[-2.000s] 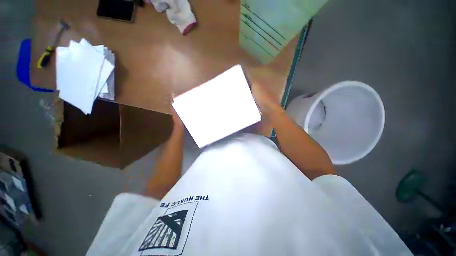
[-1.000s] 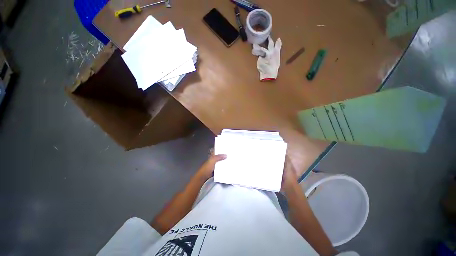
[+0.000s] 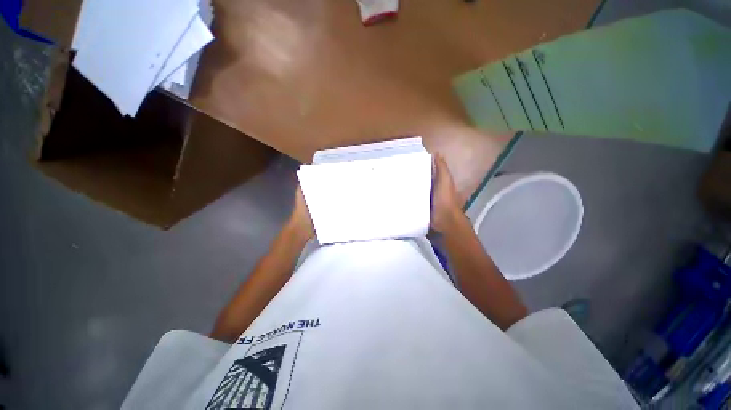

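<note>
A batch of small solar panels point(image 3: 370, 200), white backs up, is held at the front edge of the brown bench, close to my shirt. Its far edges are stepped, with lower panels sticking out beyond the top one. My left hand point(image 3: 303, 215) is on the batch's left side, mostly hidden by it. My right hand point(image 3: 443, 194) grips the right side. Both hands are bare. A second, fanned-out stack of panels point(image 3: 132, 44) lies white side up at the bench's left edge.
An open cardboard box point(image 3: 172, 172) stands below the left bench edge. A light-green printed sheet point(image 3: 597, 88) juts past the right bench edge. A round white bin point(image 3: 531, 226) stands right of the bench. A cotton glove point(image 3: 377, 10) shows at the top.
The view has swung and shifted. The held batch was tilted with one flat top earlier, then level; now its far edge shows stepped layers. Both hands have stayed on its sides.
</note>
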